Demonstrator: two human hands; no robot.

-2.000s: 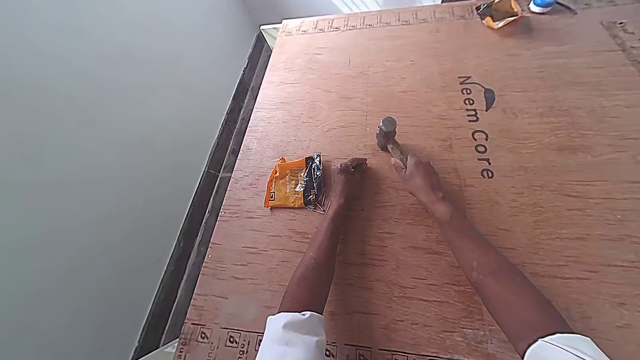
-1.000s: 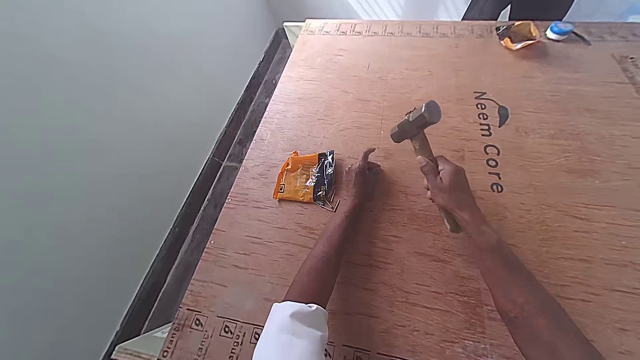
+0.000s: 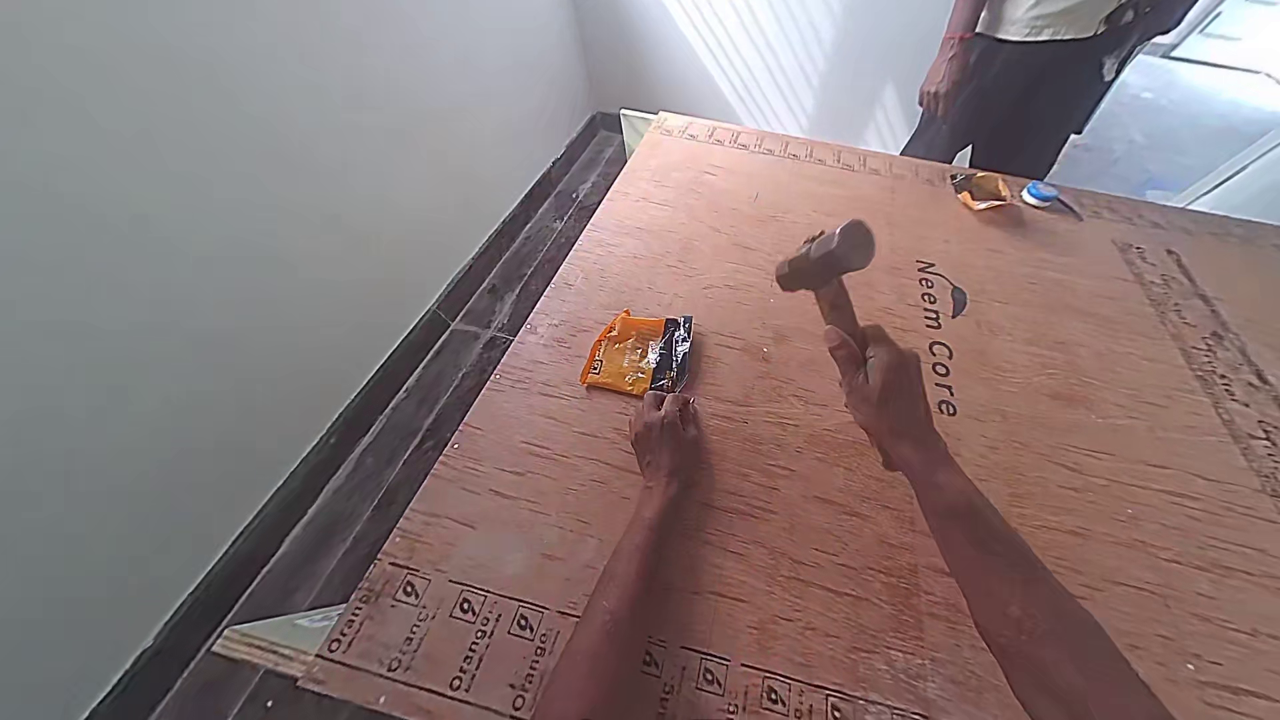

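Observation:
In the head view my right hand (image 3: 885, 395) is closed around the wooden handle of a sledge-type hammer (image 3: 828, 257), whose steel head is raised over the plywood sheet (image 3: 780, 500). My left hand (image 3: 667, 435) rests on the sheet with curled fingers at the lower edge of an orange and black plastic packet (image 3: 635, 352). Nails showed beside this packet earlier; the fingertips now cover that spot, so whether they pinch anything cannot be made out. Small fastener heads run along the sheet's left edge.
An opened orange packet (image 3: 985, 190) and a blue and white round container (image 3: 1039, 194) lie near the far edge. Beyond that edge stands a person (image 3: 1020, 95) in dark trousers. A pale wall (image 3: 250, 250) and a dark stone ledge (image 3: 400, 420) border the left side.
My left hand has moved from the packet's right side to its lower edge. The hammer was low near my left hand at first and is now raised. The person beyond the sheet has come into fuller view.

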